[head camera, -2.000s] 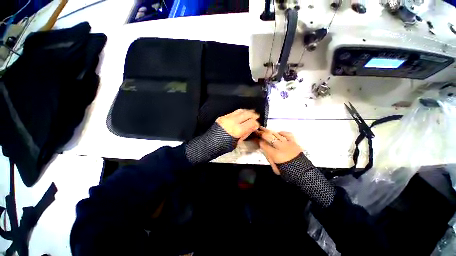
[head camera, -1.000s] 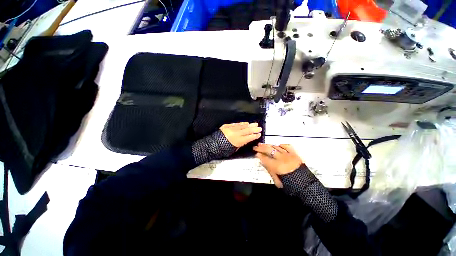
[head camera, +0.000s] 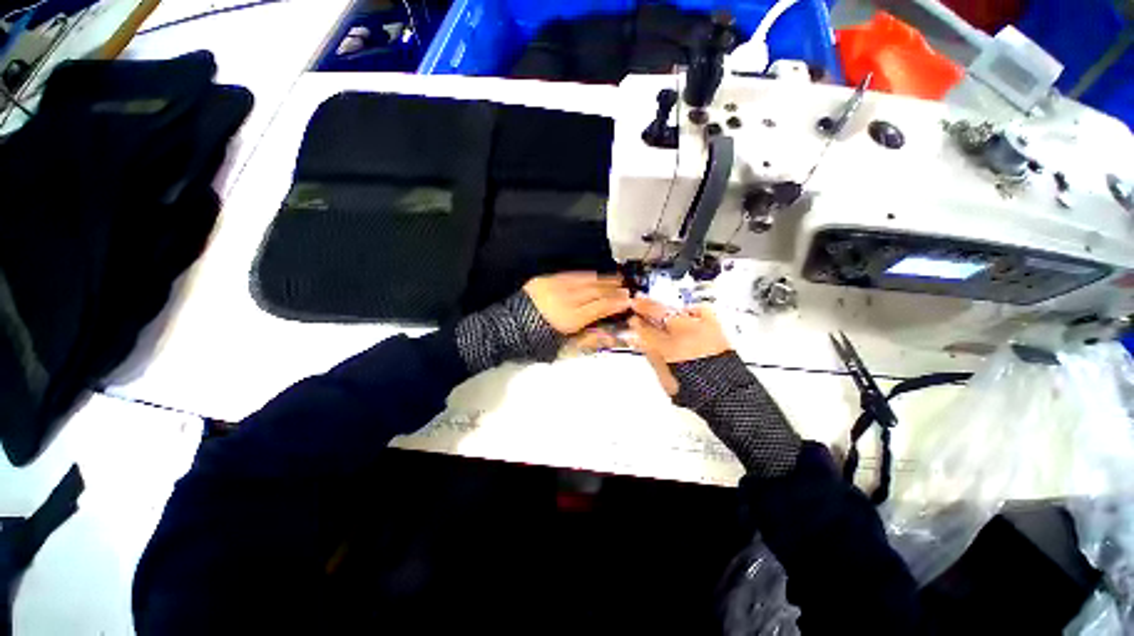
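Note:
A black mesh panel (head camera: 373, 255) lies flat left of the needle, with a camouflage strip (head camera: 373, 199) across it. A wide black strip (head camera: 547, 186) lies at its right side and reaches under the white sewing machine head (head camera: 647, 168). My left hand (head camera: 578, 303) lies flat on the strip's near right part, fingers towards the needle. My right hand (head camera: 682, 338) is just right of it, fingertips at the fabric's edge below the presser foot; whether they pinch the edge is unclear. Both wrists wear netted sleeves.
Black panels (head camera: 112, 211) are piled at far left. Open dark snips (head camera: 867, 383) with a black strap lie right of the needle. A clear plastic bag (head camera: 995, 435) is at right. A blue crate (head camera: 479, 44) and orange bag (head camera: 898, 56) are behind.
The fabric and both hands have moved away from me, towards the needle. My hands are closer together than one second ago. The camera view has also shifted.

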